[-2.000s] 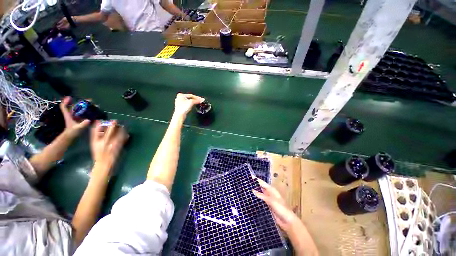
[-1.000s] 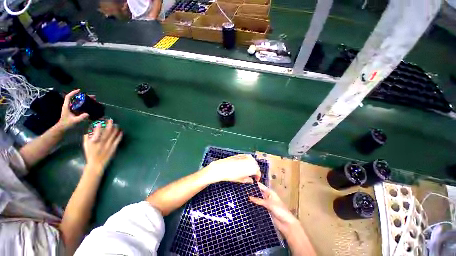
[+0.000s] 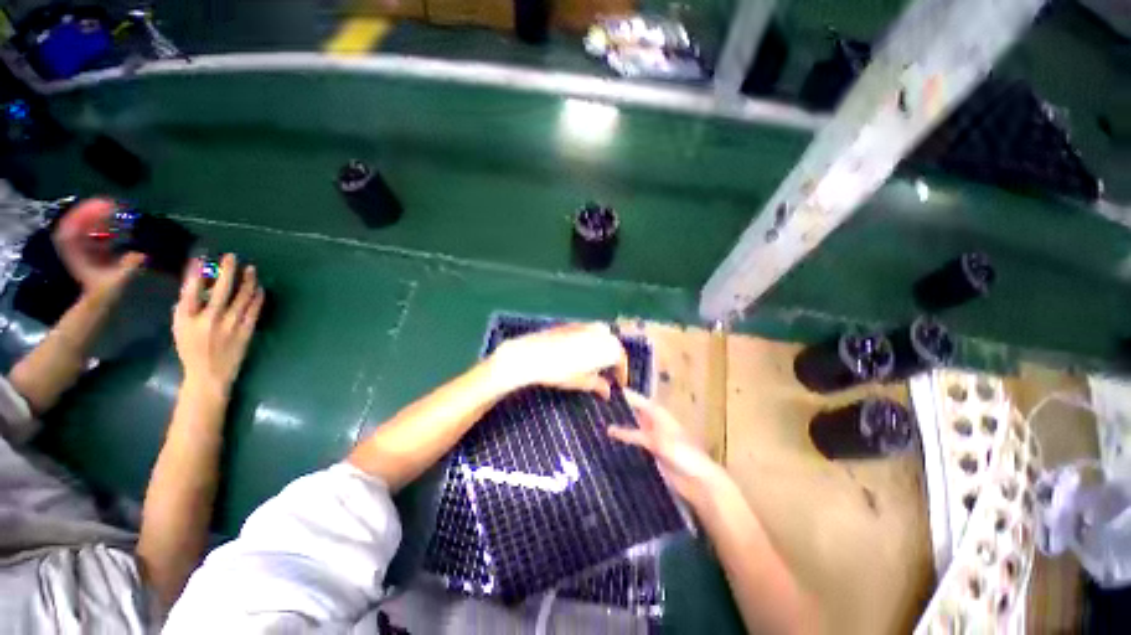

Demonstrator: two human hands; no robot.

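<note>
The dark gridded adhesive pad sheet [image 3: 558,484] is held tilted above a lower sheet stack [image 3: 639,354] with the same grid. My right hand [image 3: 676,453] is shut on the sheet's right edge near its upper corner. My left hand [image 3: 564,357] lies over the sheet's top edge, its bent fingertips close together at that corner. What is between the left fingertips is too small and blurred to tell. A black cylindrical unit [image 3: 595,236] stands upright on the green belt beyond the sheets.
Black units [image 3: 862,428] stand on the cardboard mat [image 3: 794,496], beside white perforated strips [image 3: 980,496]. More units stand on the belt, one at left [image 3: 368,195]. A white post [image 3: 856,161] slants up right. A neighbour's hands [image 3: 217,316] hold black units with coloured glints.
My left hand came back from the belt unit to the sheet and stays at its corner. The sheet has tilted more. Belt units have shifted right, and the view has tipped down.
</note>
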